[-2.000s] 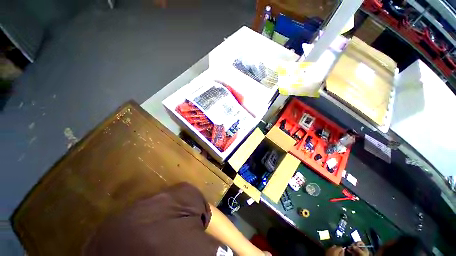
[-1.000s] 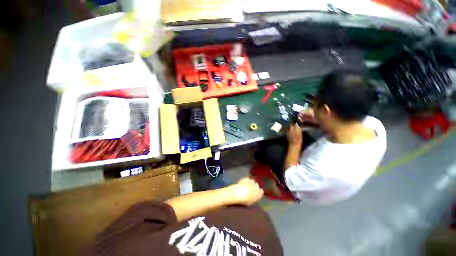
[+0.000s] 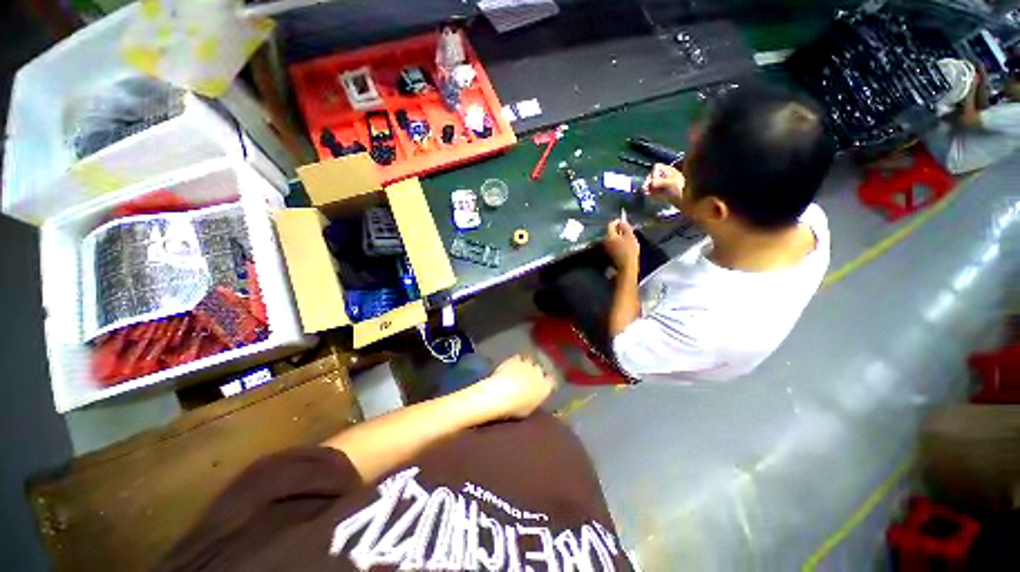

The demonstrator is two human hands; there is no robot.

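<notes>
My left hand (image 3: 523, 387) is in front of my brown shirt, below the green bench's edge. Its fingers look curled closed; nothing shows in it, though the palm side is hidden. My right hand is out of the picture. An open cardboard carton (image 3: 313, 179) with dark and blue items inside is beyond my forearm. A white foam box (image 3: 67, 369) at left holds red contents (image 3: 168, 344) with grey gridded sheets (image 3: 145, 268) on top. A red parts tray (image 3: 392, 170) with small dark parts lies behind the carton.
A person in a white shirt (image 3: 727, 302) sits at the green bench (image 3: 526, 240), hands over small parts. A red-handled tool (image 3: 545, 153), a clear round cup (image 3: 493, 192) and a yellow ring (image 3: 520, 237) lie there. A brown wooden table (image 3: 201, 447) is at lower left.
The view has turned and shifted right, so the boxes and carton sit further left. My left hand stays in front of my shirt. The seated person's hands are now apart.
</notes>
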